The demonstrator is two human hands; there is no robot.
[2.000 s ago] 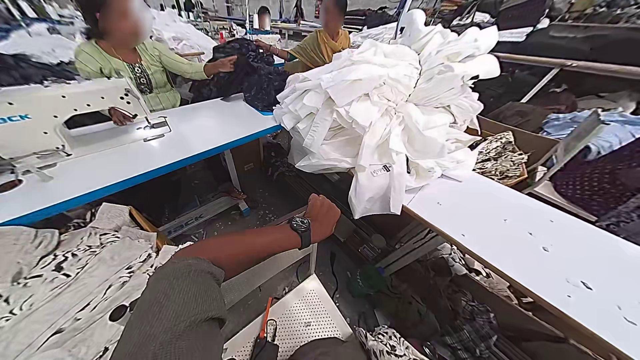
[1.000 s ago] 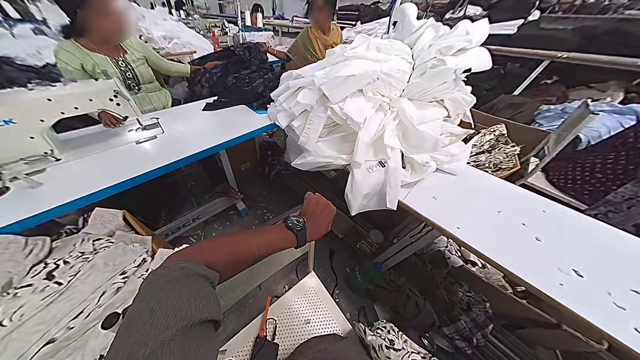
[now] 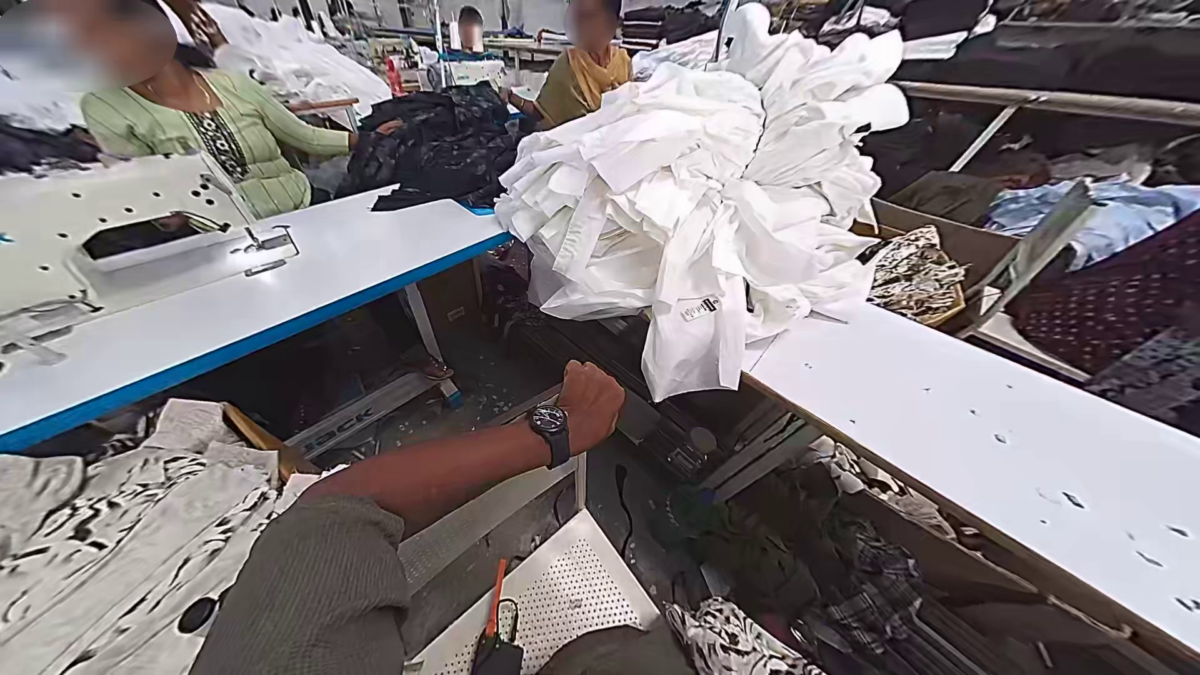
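My left hand (image 3: pixel 591 407) is closed in a fist, a black wristwatch (image 3: pixel 549 431) on its wrist, with nothing visible in it. It hangs in front of me over the gap between two white tables, below a large bundle of white fabric pieces (image 3: pixel 675 187) that carries a small printed tag. The hand and the bundle look apart. Below the hand stands a perforated white seat (image 3: pixel 581 591), with a dark object with an orange part (image 3: pixel 497 600) against it. My right hand is not in view.
An industrial sewing machine (image 3: pixel 122 225) stands on the blue-edged table (image 3: pixel 375 244) at left. A co-worker in green handles dark fabric (image 3: pixel 441 150); others sit behind. Patterned cloth (image 3: pixel 112 544) lies lower left. The right table (image 3: pixel 937 403) bears scraps; cartons (image 3: pixel 966 234) of cloth stand beyond it.
The co-worker in green has leaned and shifted toward the left of the view. My left fist and the white bundle show no plain change.
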